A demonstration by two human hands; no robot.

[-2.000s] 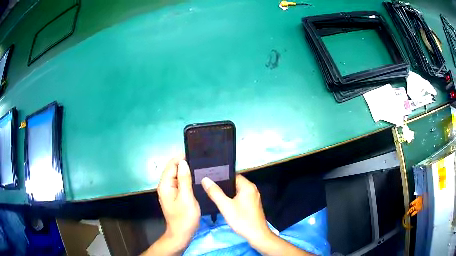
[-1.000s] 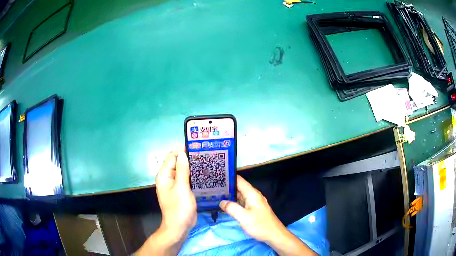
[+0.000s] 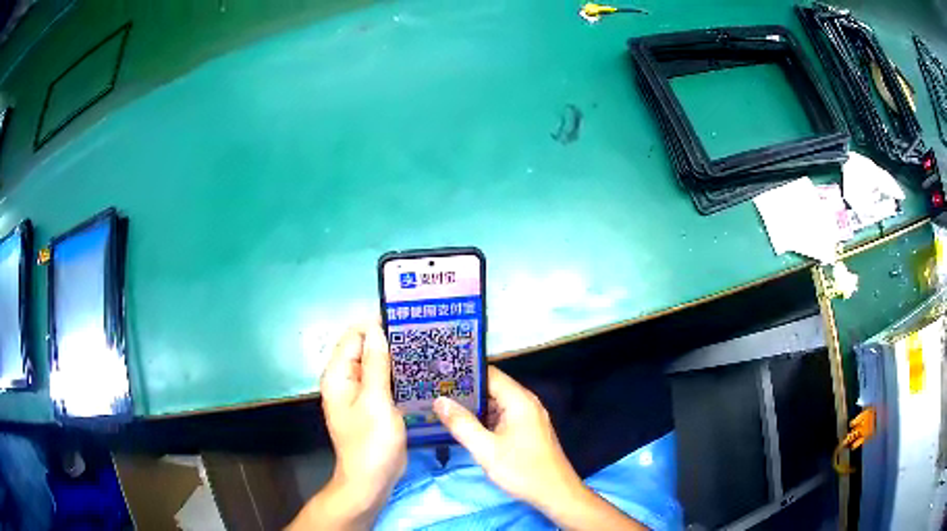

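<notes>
A black smartphone [image 3: 433,342] is held upright in front of me, over the bench's front edge. Its lit screen shows a QR code under a blue and white banner. My left hand [image 3: 363,425] grips its left side, with the fingers behind it partly hidden. My right hand [image 3: 514,441] holds its lower right side, and my right thumb lies over the lower part of the screen. A cable end shows below the phone.
A stack of black bezel frames [image 3: 693,166] lies at the right of the green bench [image 3: 312,166], beside white crumpled paper [image 3: 800,216] and tangled frames [image 3: 862,88]. Shiny display panels [image 3: 85,316] lie at the left. One thin frame [image 3: 83,85] lies at the back left.
The phone screen went from dark with a pale pop-up to a QR code page, and the code now shows in a slightly different layout. My right thumb moved a little over the screen.
</notes>
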